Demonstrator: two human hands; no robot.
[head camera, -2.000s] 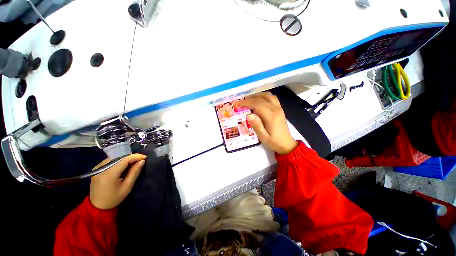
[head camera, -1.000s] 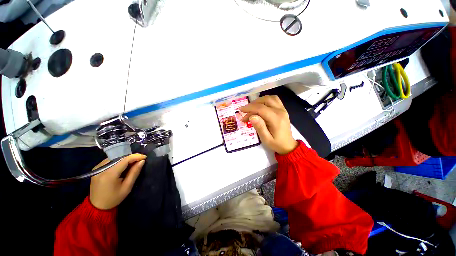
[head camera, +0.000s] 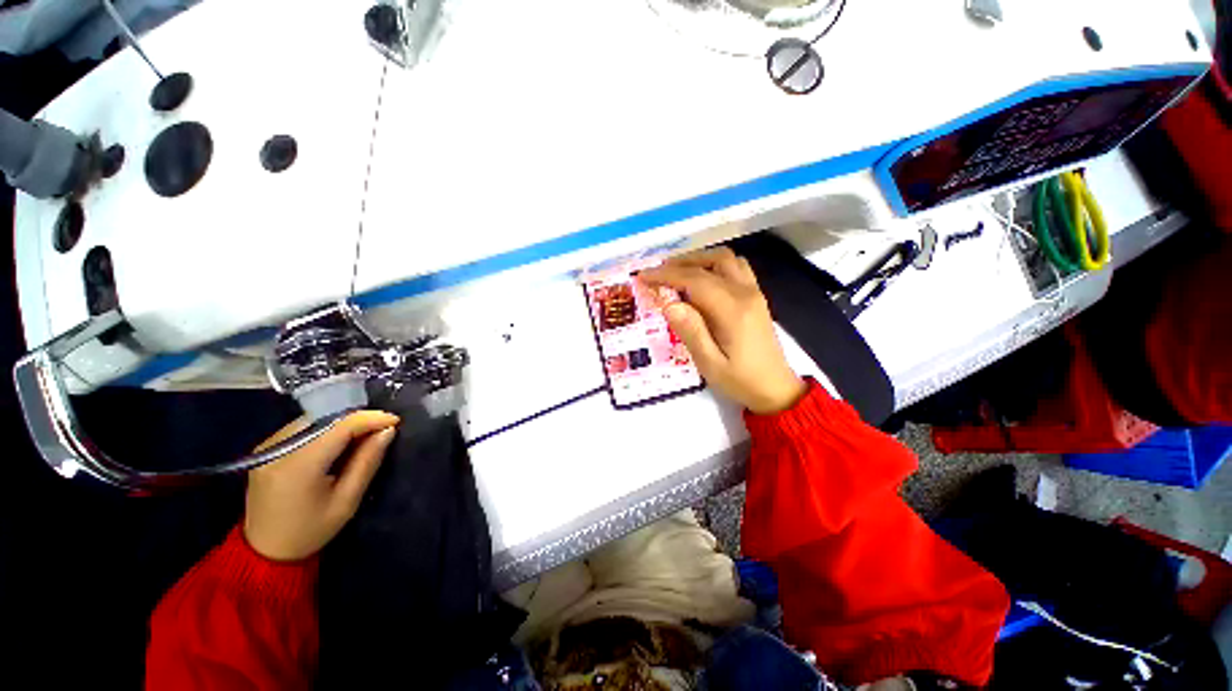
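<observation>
Black fabric (head camera: 412, 520) lies under the presser foot area (head camera: 385, 365) and hangs over the table's front edge. My left hand (head camera: 311, 486) is at the needle area's left, thumb and index finger pinching the fabric's edge, partly behind the curved metal guard. A smartphone (head camera: 638, 354) with a lit pink and white screen lies flat on the bed right of the needle. My right hand (head camera: 730, 328) is over the phone's right side, fingertips at its upper screen, holding nothing, fingers bent and thumb apart.
The sewing machine head (head camera: 568, 135) spans the top, with a control panel (head camera: 1034, 135) at right. A black strip (head camera: 838, 338) lies right of the phone, beside a dark metal tool (head camera: 881, 274). Green and yellow rings (head camera: 1071, 220) are farther right. Another person's red sleeve (head camera: 1200, 149) shows at the right edge.
The phone screen's content has scrolled, and my right fingertips have shifted slightly over it. My left hand stays at the fabric. The view has tilted slightly. The red sleeve shows more at the right edge.
</observation>
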